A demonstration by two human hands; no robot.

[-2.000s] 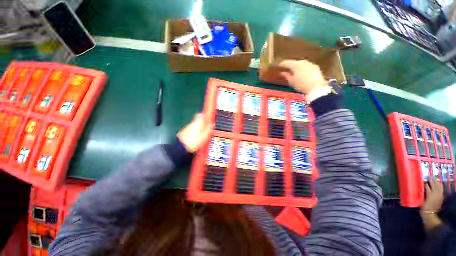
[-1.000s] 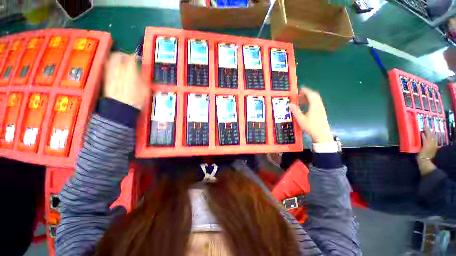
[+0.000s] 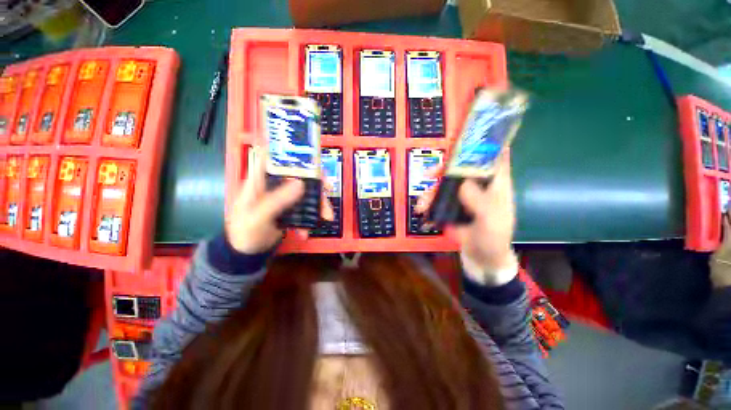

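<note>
My left hand (image 3: 260, 200) holds a keypad phone (image 3: 292, 156) upright, its screen lit, over the left part of the red phone tray (image 3: 367, 38). My right hand (image 3: 487, 212) holds a second keypad phone (image 3: 478, 148), tilted to the right and blurred, over the tray's right part. Several more lit keypad phones (image 3: 377, 92) lie face up in the middle slots in two rows. The top left slot and the top right slot hold no phone. The lower corner slots are partly hidden by my hands.
Another red tray (image 3: 163, 128) with orange-backed phones is at left. A black marker pen (image 3: 212, 104) lies between the trays. Two cardboard boxes (image 3: 539, 24) stand at the far side. A tray at lap level (image 3: 144, 276) is lower left. A third tray (image 3: 699, 172) and another person's hand are at right.
Both hands have moved from the tray's sides to over it, and each now holds a phone. The top corner slots, filled one second ago, are vacant. The marker pen shows more fully.
</note>
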